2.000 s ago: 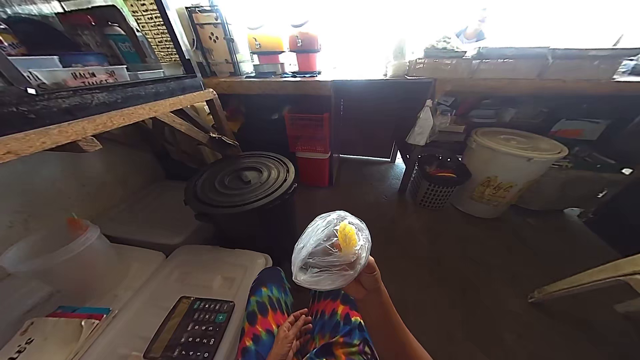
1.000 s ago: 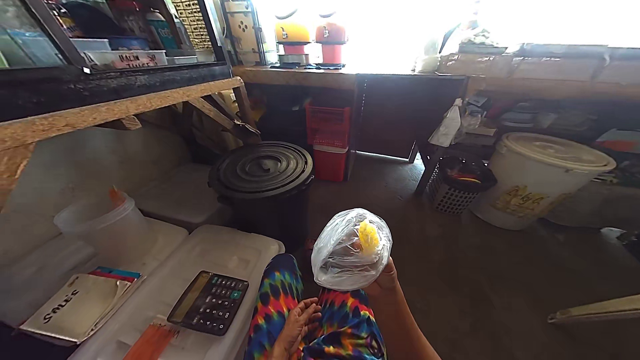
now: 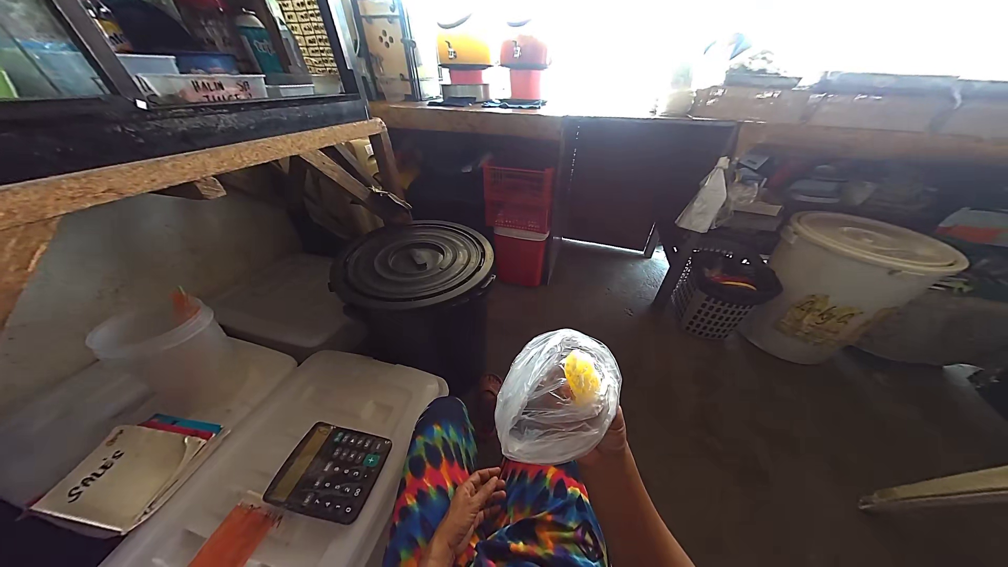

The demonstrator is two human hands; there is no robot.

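Observation:
A clear plastic bag (image 3: 543, 417) with a yellow piece of something in it is held up above my lap. My right hand (image 3: 610, 445) grips the bag from its lower right side; most of the fingers are hidden behind the plastic. My left hand (image 3: 472, 504) rests over the tie-dyed trousers (image 3: 441, 472), palm turned up and fingers loosely curled, holding nothing visible. The bag is just above and to the right of its fingertips. Left of my lap, a black calculator (image 3: 329, 471) lies on a translucent storage box lid (image 3: 370, 382).
Notebooks (image 3: 118, 476) and a clear plastic tub (image 3: 161, 346) are at the left. A black lidded bin (image 3: 417, 264) stands ahead, with red crates (image 3: 518, 189) behind it. A perforated basket (image 3: 705, 307) and a white lidded drum (image 3: 835, 291) stand right. A pale furniture leg (image 3: 937, 488) is lower right.
The view has shifted a little to the left since the earliest frame. My right hand holds the bag up in all the frames, and my left hand stays over my lap.

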